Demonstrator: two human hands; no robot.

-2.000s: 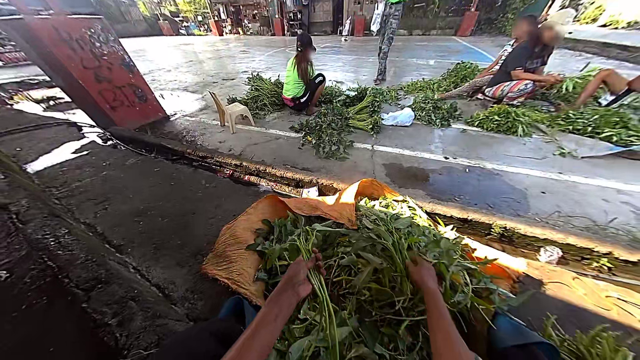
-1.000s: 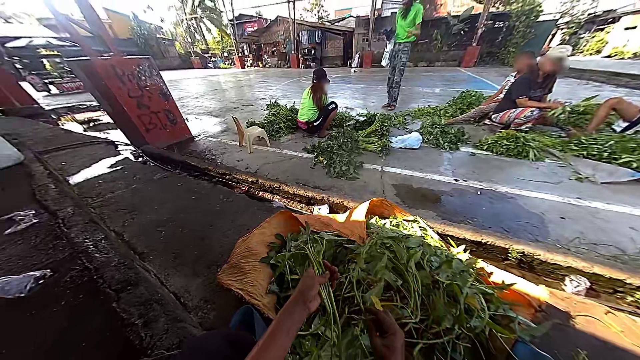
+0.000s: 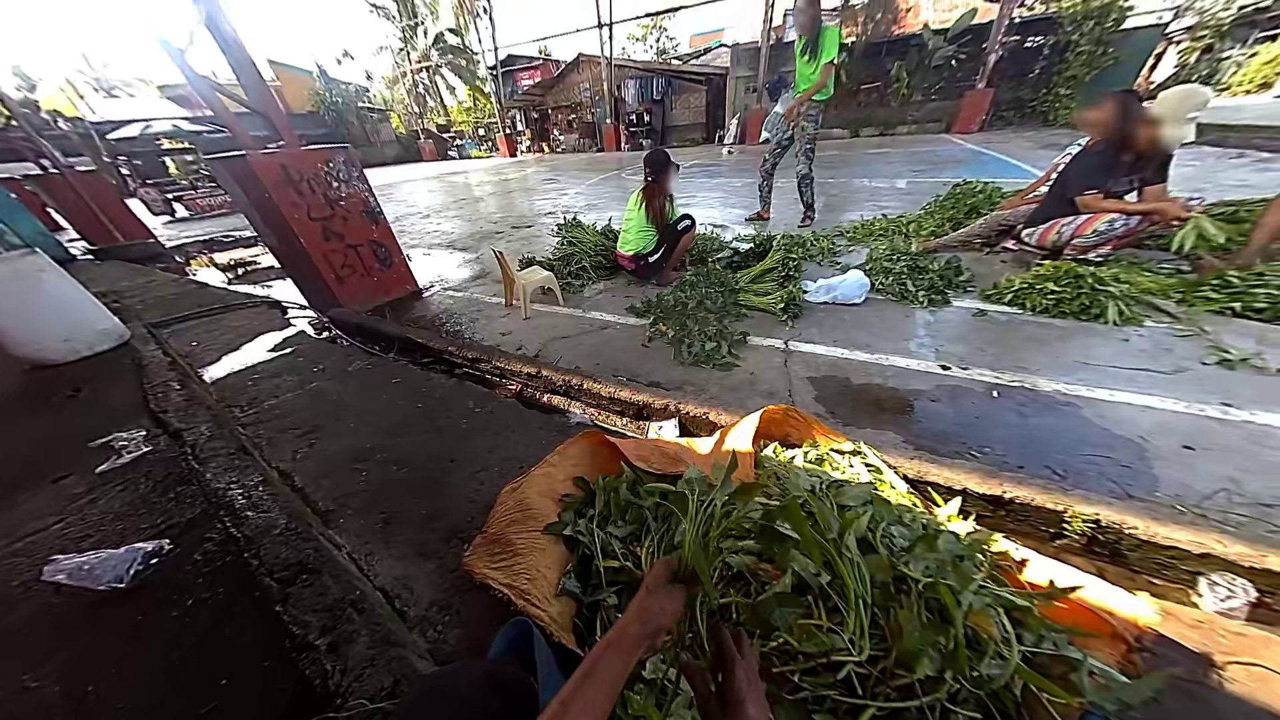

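Observation:
A heap of leafy green stems lies on an orange woven sack whose edges are folded open around it. My left hand is closed around a bunch of the stems near the heap's left side. Just below and to the right, at the bottom of the view, my right hand rests among the lower stems; whether its fingers grip any is hidden.
Beyond a narrow gutter, more bunches of greens lie on the court beside a small plastic chair and a white plastic bag. Several people sit or stand there. Plastic scraps lie at left.
My right hand has moved left from the heap's right side, close to my left hand. The standing person in green now shows with a bag in hand. The view has tilted up.

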